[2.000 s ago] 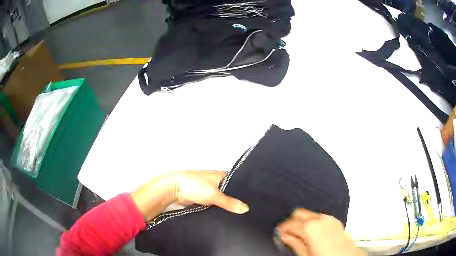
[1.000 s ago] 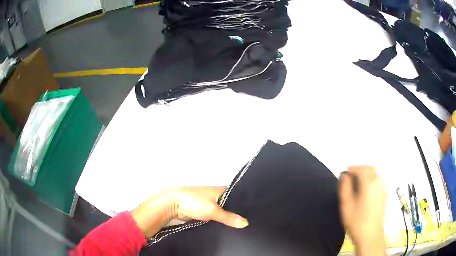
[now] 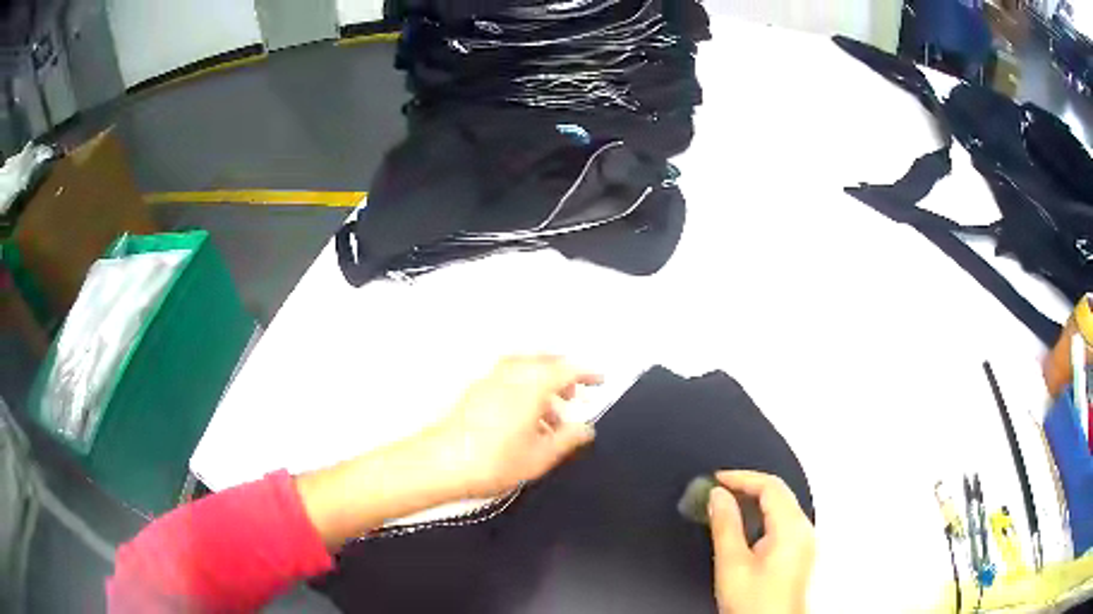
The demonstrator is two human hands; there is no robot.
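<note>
A black fabric bag body (image 3: 635, 516) lies flat on the white table in front of me, its silvery zip (image 3: 468, 518) along the left edge. My left hand (image 3: 521, 420) is over the zip edge, fingers apart and a little curled, with nothing seen in it. My right hand (image 3: 767, 540) holds a small dark grey-green block (image 3: 698, 499) between thumb and fingers, over the right part of the bag. Whether the block touches the fabric I cannot tell.
Stacked black bags (image 3: 539, 156) stand at the back. Loose black straps (image 3: 935, 228) lie at the right. Snips (image 3: 977, 528), a yellow-handled tool (image 3: 1004, 540) and a long black stick (image 3: 1014, 450) lie near a blue box (image 3: 1069, 444). A green bin (image 3: 180, 360) stands left.
My left hand has lifted off the bag and moved up along the zip edge, its fingers opening. My right hand has come back from beyond the bag's right edge to over the fabric with the block.
</note>
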